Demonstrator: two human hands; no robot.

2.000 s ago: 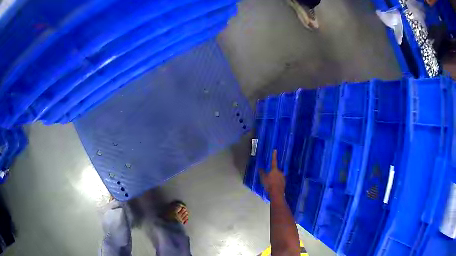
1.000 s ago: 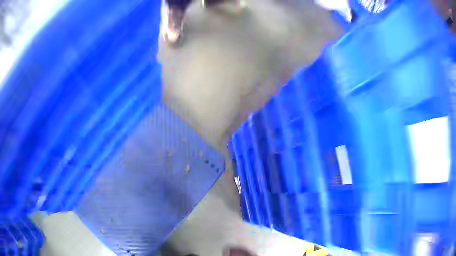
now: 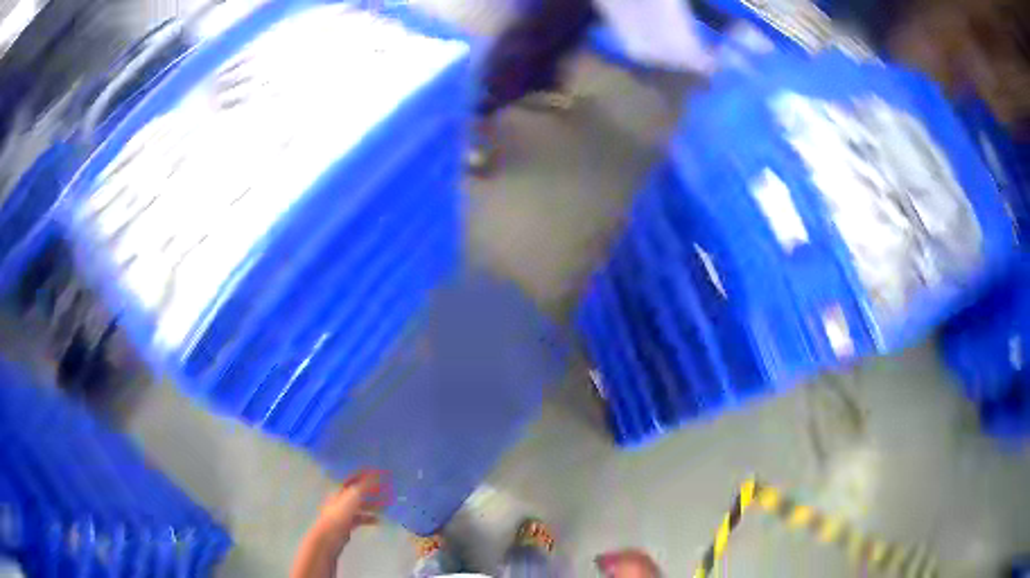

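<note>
The frame is blurred. A tall stack of blue crates [image 3: 373,215] stands at the left, its top crate filled with whitish contents [image 3: 260,147]. Another stack of blue crates [image 3: 678,305] stands at the right, with whitish parts [image 3: 892,192] in its top crate and white labels on its side. A flat blue plastic base [image 3: 474,384] lies on the floor between them. My left hand [image 3: 356,499] is low at the left stack's near side, open, with nothing visible in it. My right hand [image 3: 628,563] is at the bottom edge, small, blurred and partly cut off.
More blue crates [image 3: 90,497] stand at the lower left and others [image 3: 994,350] at the right edge. Yellow-black tape [image 3: 791,508] marks the floor at the lower right. A person's dark-clothed leg [image 3: 531,57] shows at the top. My shoes [image 3: 537,535] are at the bottom.
The view has swung up, bringing the crate tops into sight. The right hand that pointed at the right stack is now low at the bottom edge. My left hand has come into view.
</note>
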